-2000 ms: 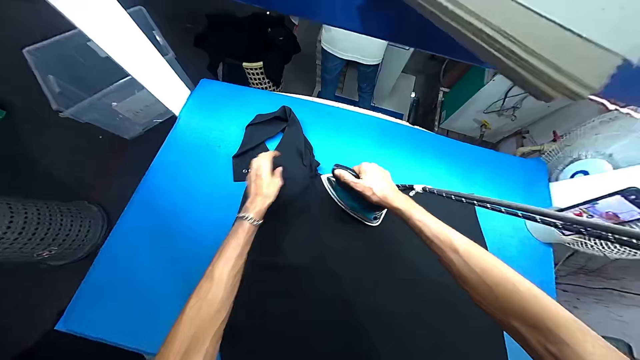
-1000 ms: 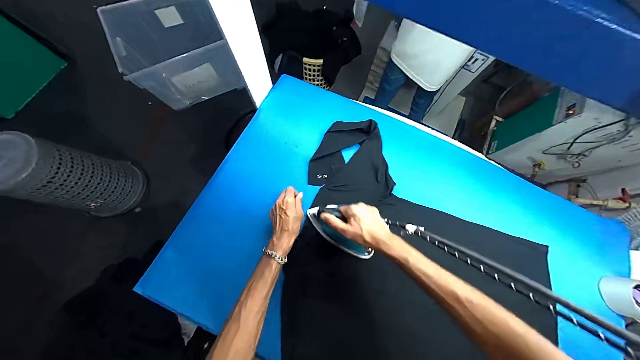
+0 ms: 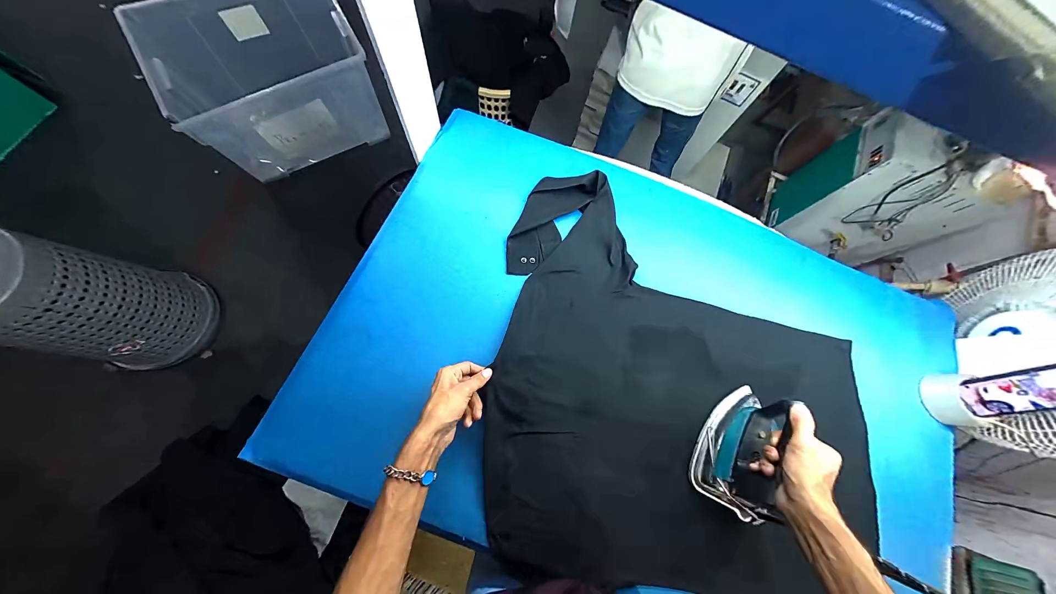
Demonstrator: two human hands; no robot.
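A black garment (image 3: 602, 412) lies spread on the blue-covered ironing table (image 3: 363, 355), its sleeve folded over at the far end with two snaps or buttons showing on the cuff. My left hand (image 3: 454, 396) pinches the garment's left edge between thumb and fingers. In my right hand (image 3: 804, 462) is the handle of a steam iron (image 3: 734, 454), tilted so that its metal rim shows, over the right part of the cloth. Whether the iron touches the cloth I cannot tell. A dark patch shows on the cloth above the iron.
Clear plastic bins (image 3: 280, 115) and a perforated grey basket (image 3: 107, 301) stand on the floor at left. A person (image 3: 672, 66) stands beyond the table. At right are a fan (image 3: 1011, 289) and a phone (image 3: 1011, 392). A blue overhead panel (image 3: 833, 41) crosses the top right.
My right hand has carried the iron away from the sleeve to the right part of the garment. My left hand has moved to the garment's left edge. The view has shifted.
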